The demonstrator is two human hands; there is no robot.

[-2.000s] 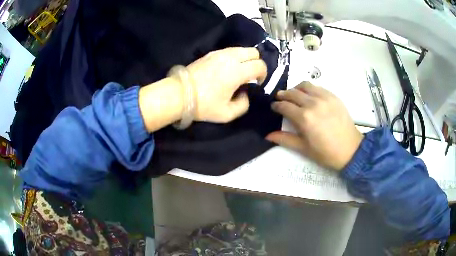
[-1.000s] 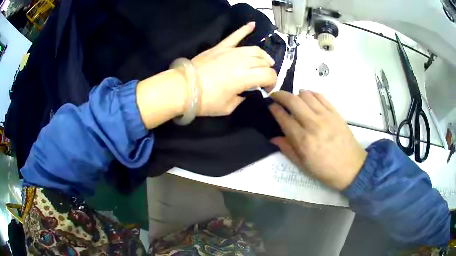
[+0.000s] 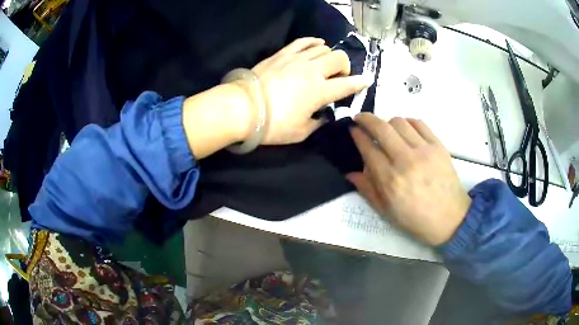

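The dark garment body [image 3: 190, 51] covers the left side of the table in soft folds. A narrow white tape [image 3: 359, 101] curves along its edge up to the presser foot and needle [image 3: 373, 54]. My left hand [image 3: 298, 92] lies on the cloth left of the needle, its index finger reaching to the tape just below the foot. My right hand [image 3: 409, 174] pinches the dark cloth edge at the tape's lower end, between thumb and fingers. The cloth under both hands is partly hidden.
The white sewing machine [image 3: 495, 25] arches over the top right, with a tension dial [image 3: 420, 47]. Slim silvery snips [image 3: 494, 127] and black-handled shears [image 3: 528, 139] lie right of my right hand. A printed ruler scale [image 3: 365, 219] runs along the front table edge.
My left index finger, raised a second ago, now points down at the tape near the foot. More white tape shows between my hands. The view has shifted slightly.
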